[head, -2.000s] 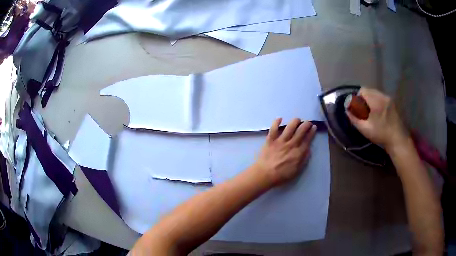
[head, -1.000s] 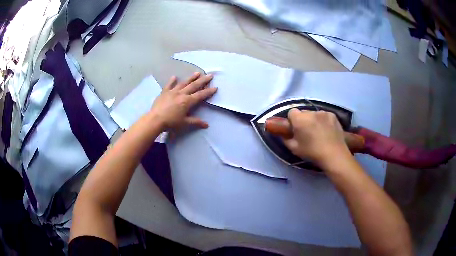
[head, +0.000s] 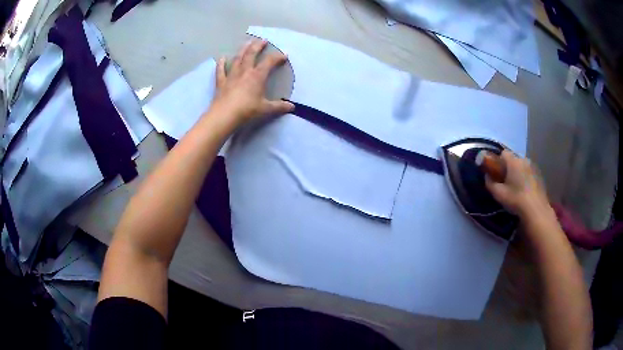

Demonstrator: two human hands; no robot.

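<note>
A large pale blue-white front panel (head: 328,253) lies on the padded table. A dark purple seam strip (head: 362,140) runs across it from my left hand to the iron. My right hand (head: 519,184) grips the orange-brown handle of the steam iron (head: 471,157), whose plate rests on the panel at the strip's right end. My left hand (head: 249,82) lies spread at the curved armhole, thumb by the strip's left end, holding nothing. A short pocket line (head: 348,207) sits mid-panel, with a thin line from it towards the strip.
Pale and purple garment pieces (head: 48,150) lie heaped at the left. Other pale panels (head: 471,34) lie at the far edge, with small scraps (head: 572,78) at the far right. The maroon hose (head: 580,236) runs right from the iron. The padded table (head: 198,273) shows near me.
The iron has moved right along the seam, where a wider dark strip now shows. My left hand has moved slightly up in the picture, its fingers now at the armhole. The panel is turned and shifted in view.
</note>
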